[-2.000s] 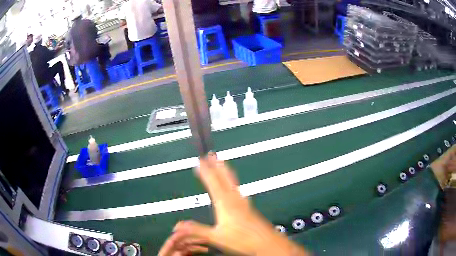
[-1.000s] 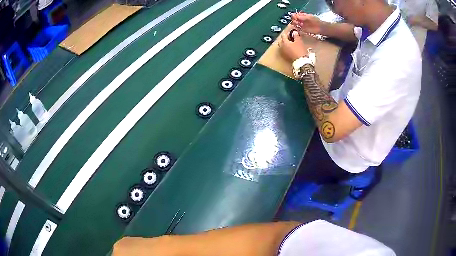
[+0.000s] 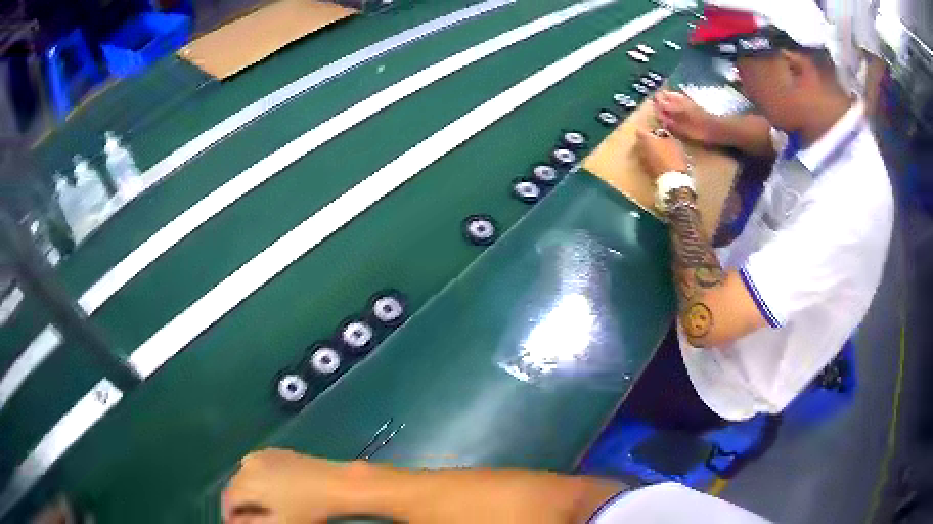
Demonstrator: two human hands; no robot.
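Observation:
Four round black parts with pale ringed centres [image 3: 325, 359] lie in a slanting row on the green bench, above my right forearm. My right hand [image 3: 268, 485] is at the bottom left, blurred and cut off by the lower edge. Its fingers are mostly hidden, so I cannot tell whether it holds anything. It is below the row and not touching it. A small blurred skin-toned patch [image 3: 53, 512] at the bottom left edge may be part of my left hand. Thin dark tweezers [image 3: 381, 440] lie just above my right forearm.
More round parts [image 3: 480, 229] lie up the bench towards a neighbour [image 3: 808, 256], who works with both hands over a brown sheet [image 3: 620, 164]. A glossy clear sheet [image 3: 522, 363] lies at centre right. White bottles [image 3: 121, 164] and a dark post [image 3: 77, 317] stand at left.
The view has swung right, away from the machine, then slightly back left. My right hand, earlier raised near the post, is now low at the bottom edge. The row of four has stayed on the bench.

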